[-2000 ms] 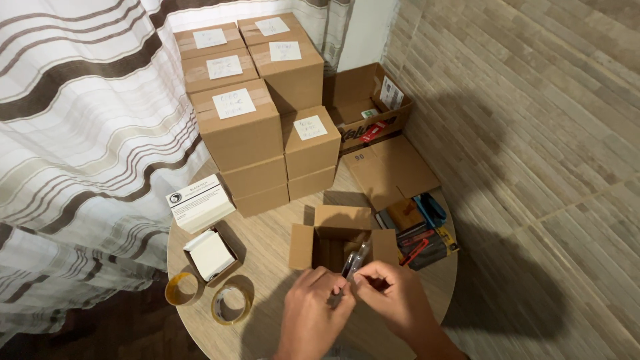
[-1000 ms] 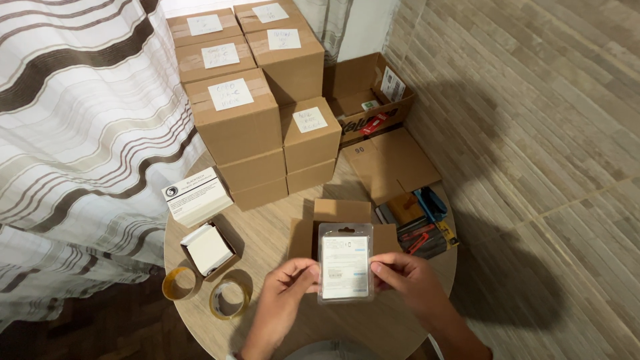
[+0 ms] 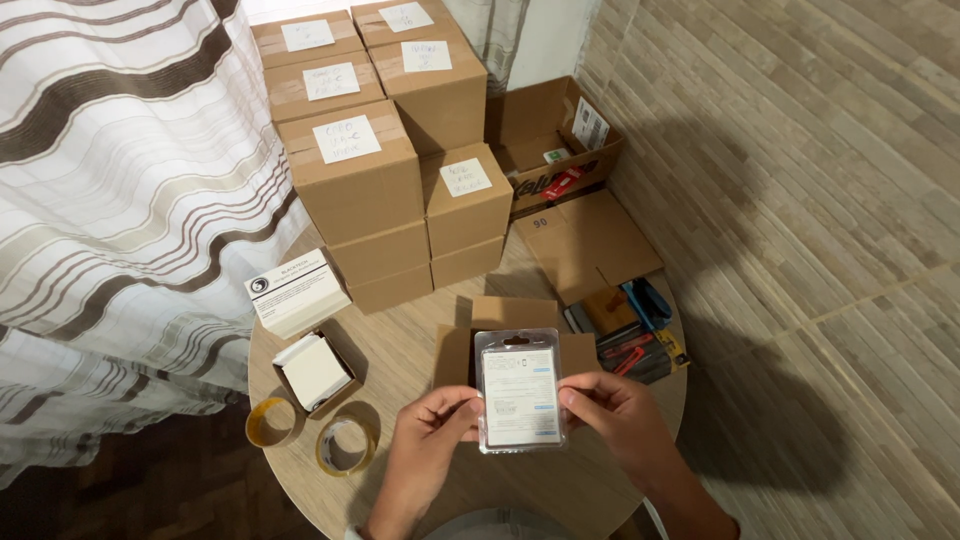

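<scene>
A clear plastic blister pack (image 3: 521, 394) with a printed card inside is held upright, its hang hole at the top. My left hand (image 3: 437, 427) pinches its left edge, and my right hand (image 3: 611, 412) pinches the right edge. Just behind the pack stands a small cardboard box (image 3: 514, 311) with its flaps spread; the pack hides most of its inside.
Stacked cardboard boxes (image 3: 360, 187) with handwritten labels rise at the back. Tape rolls (image 3: 345, 445), a small box of white cards (image 3: 315, 371) and a stack of printed cards (image 3: 296, 292) lie left. Right are tools (image 3: 630, 349), flattened cardboard (image 3: 589, 240) and an open carton (image 3: 555, 172).
Two seconds ago both hands were close together over the open box with the pack between them. They have since moved apart, and the pack's printed side now faces the camera.
</scene>
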